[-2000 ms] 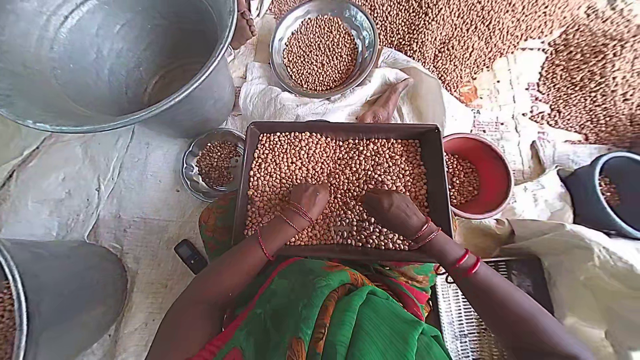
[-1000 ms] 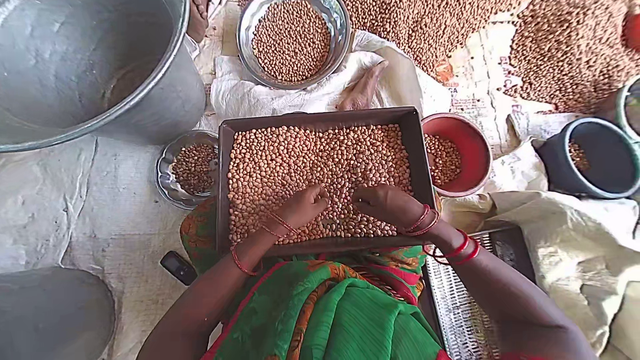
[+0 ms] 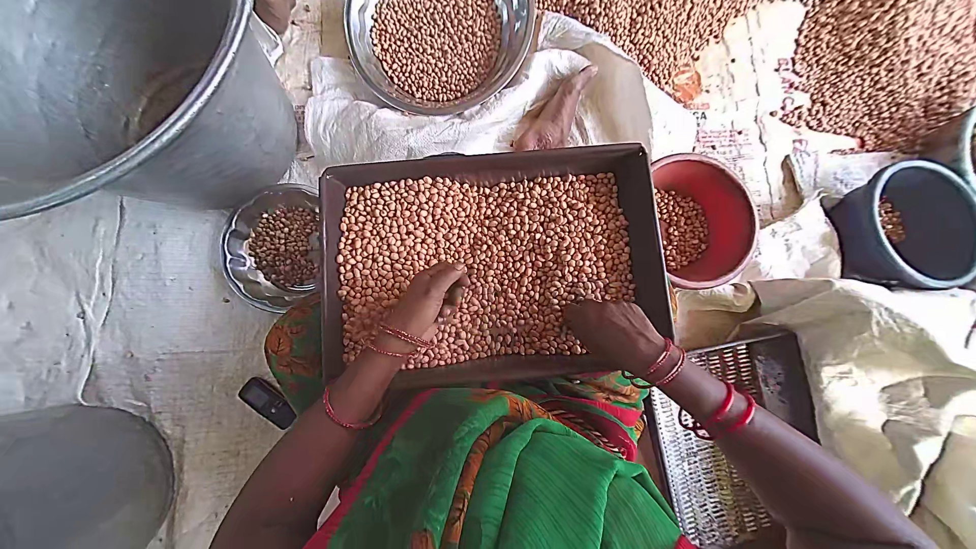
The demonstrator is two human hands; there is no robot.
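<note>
A dark rectangular tray [image 3: 333, 267] rests on my lap, its bottom spread with light brown nuts or beans [image 3: 473, 229]. My left hand [image 3: 431, 297] is over the left-centre of the tray, thumb and fingers curled toward each other; whether anything is between them is hidden. Low at the right side, my right hand [image 3: 610, 326] touches the pieces with its fingers bent down, their tips partly hidden. Close beside the tray on the right is a red bowl [image 3: 724, 221] with more pieces. A fluted metal bowl [image 3: 236, 255] with darker pieces is at the left.
A steel bowl [image 3: 518, 46] of pieces and a bare foot [image 3: 557, 114] are beyond the tray. Large metal tubs [image 3: 252, 114] stand left, near a mobile phone [image 3: 267, 402]. A dark blue bucket [image 3: 862, 229], a perforated tray [image 3: 709, 457] and heaps of pieces [image 3: 892, 69] lie right.
My hands are farther apart than one second ago, when they were near each other at the tray's lower middle. The view has shifted slightly.
</note>
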